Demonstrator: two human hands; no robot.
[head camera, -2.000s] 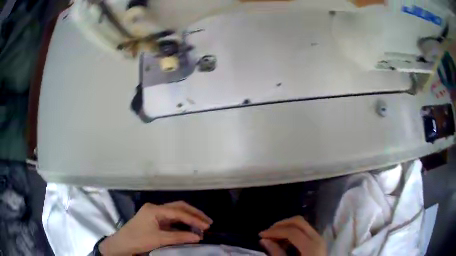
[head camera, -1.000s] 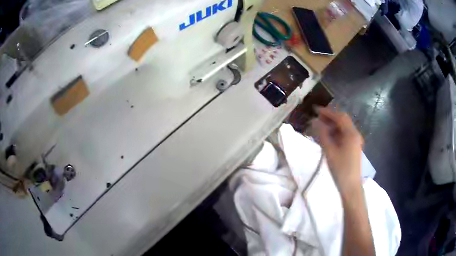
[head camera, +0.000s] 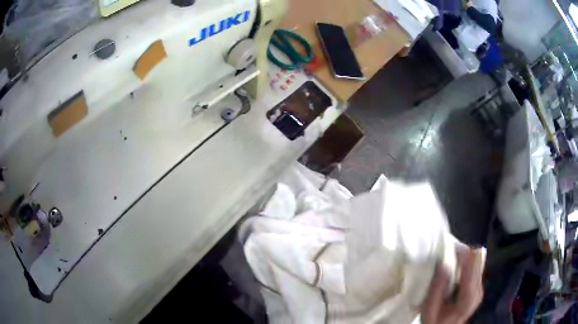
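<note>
White jeans (head camera: 304, 253) with brownish seam lines lie heaped at the table's front edge. My right hand (head camera: 457, 288) is at the lower right, partly blurred, with its fingers closed on a part of the white jeans, which is raised and motion-blurred. The hand's lower part is cut off by the picture's edge. My left hand is out of the picture.
The cream sewing machine (head camera: 165, 82) with blue lettering spans the upper left, its needle area (head camera: 32, 221) at far left. Green-handled scissors (head camera: 289, 49) and a phone (head camera: 340, 50) lie on cardboard (head camera: 386, 38). Bundles and a pale rack stand beyond the grey floor (head camera: 424, 126).
The view has swung right, away from the needle area. My right hand has moved down from above the jeans and taken hold of them. A white part has lifted. My left hand has left the picture.
</note>
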